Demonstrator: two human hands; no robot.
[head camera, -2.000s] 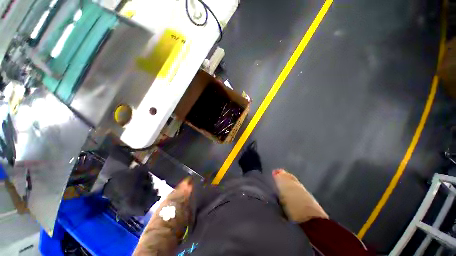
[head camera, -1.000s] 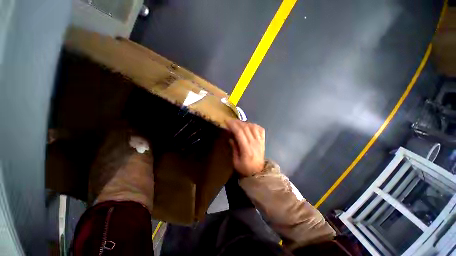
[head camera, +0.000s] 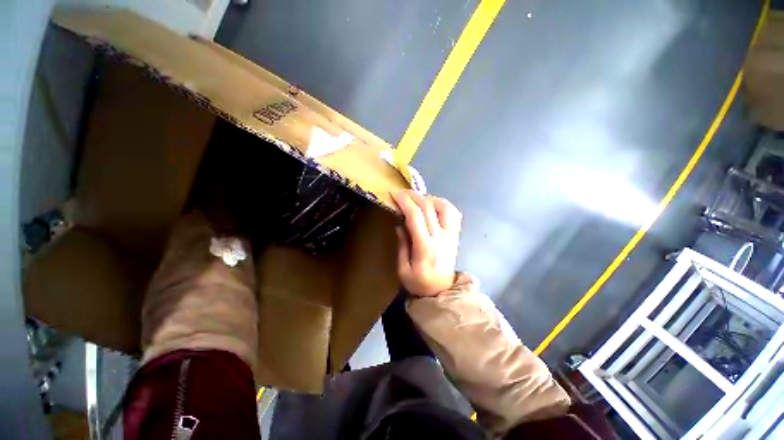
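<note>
A brown cardboard carton (head camera: 292, 344) stands open in front of me on the left side of the view. Dark narrow straps (head camera: 316, 206) with pale lines lie inside it. My right hand (head camera: 428, 245) grips the carton's upper right corner, fingers over the edge. My left arm, in a tan sleeve, reaches down into the carton. My left hand is hidden in the dark inside, so what it touches cannot be seen.
A yellow floor line (head camera: 451, 82) runs up from the carton's corner across the dark floor. A second yellow line (head camera: 640, 241) curves at the right. A white metal frame (head camera: 675, 344) stands at the lower right. A pale machine or table side borders the left edge.
From two seconds ago, I have bent down close to the carton, put my left arm in and gripped its corner with my right hand. Over the last second the view shifted slightly and the hold stayed.
</note>
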